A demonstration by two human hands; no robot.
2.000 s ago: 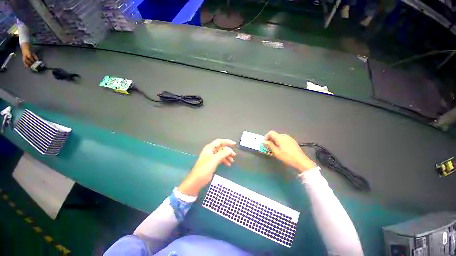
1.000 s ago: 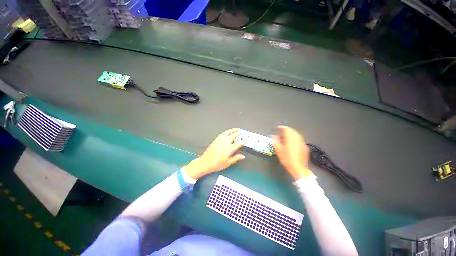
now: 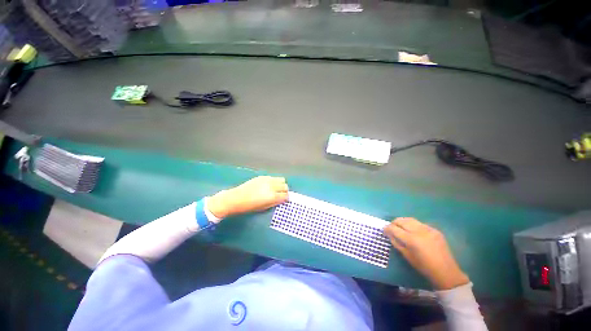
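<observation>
The pad sheet (image 3: 332, 229), white with rows of small dark squares, lies on the green ledge in front of me. My left hand (image 3: 259, 196) has its fingertips at the sheet's upper left corner. My right hand (image 3: 418, 245) has its fingertips at the sheet's right edge. Whether either pinches a small pad is too small to tell. A circuit board (image 3: 358, 149) lies whitish side up on the belt beyond the sheet, untouched. Its black cable (image 3: 476, 161) runs right and ends in a bundle.
Another green board (image 3: 130, 94) with a bundled black cable (image 3: 205, 98) lies further left on the belt. A yellow-wrapped part (image 3: 579, 147) is at the right edge. A grey machine (image 3: 554, 262) with red lit display stands at right. Striped spare sheets (image 3: 68, 168) lie at left.
Both hands have left the circuit board and come back to the pad sheet. The board now lies free on the belt. The camera view has tilted down, showing more of the machine.
</observation>
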